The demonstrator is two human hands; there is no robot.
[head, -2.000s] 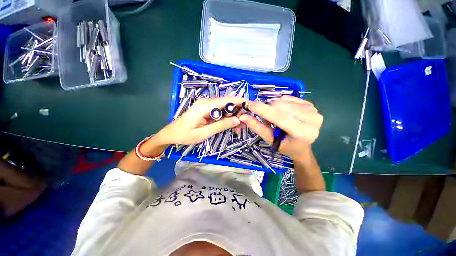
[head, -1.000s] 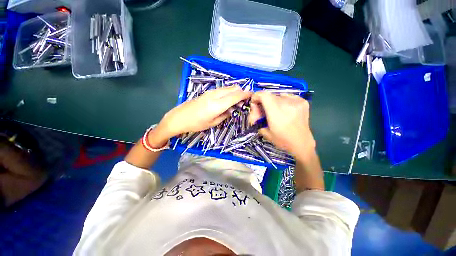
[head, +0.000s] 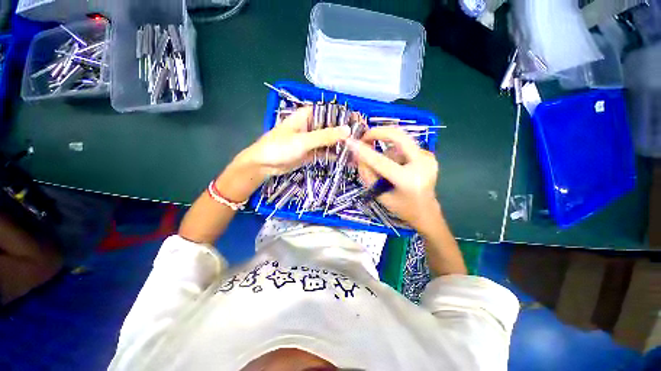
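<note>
My left hand [head: 290, 145] holds several silver metal tips [head: 331, 116] side by side in a row, thick barrels up, over the blue parts tray [head: 269, 119]. My right hand [head: 406, 174] is beside it, its thumb and fingertips at the right end of the row, on a metal tip [head: 357, 130]. The tray is heaped with loose tips, some sticking out over its rim. The tips' lower ends are partly hidden by my left fingers and thumb. No pen can be made out in my right hand.
A clear packing box [head: 417, 61] with white liner [head: 360, 64] lies beyond the tray. Two clear side boxes [head: 65, 61] with parts stand at left. A blue lid or tray [head: 585, 156] and plastic bags [head: 554, 36] are at right. A green bin [head: 395, 272] is below the bench edge.
The held row has turned from barrel ends facing the camera to the barrels' sides showing. My right hand has opened out somewhat from its curled pose. The view has shifted slightly.
</note>
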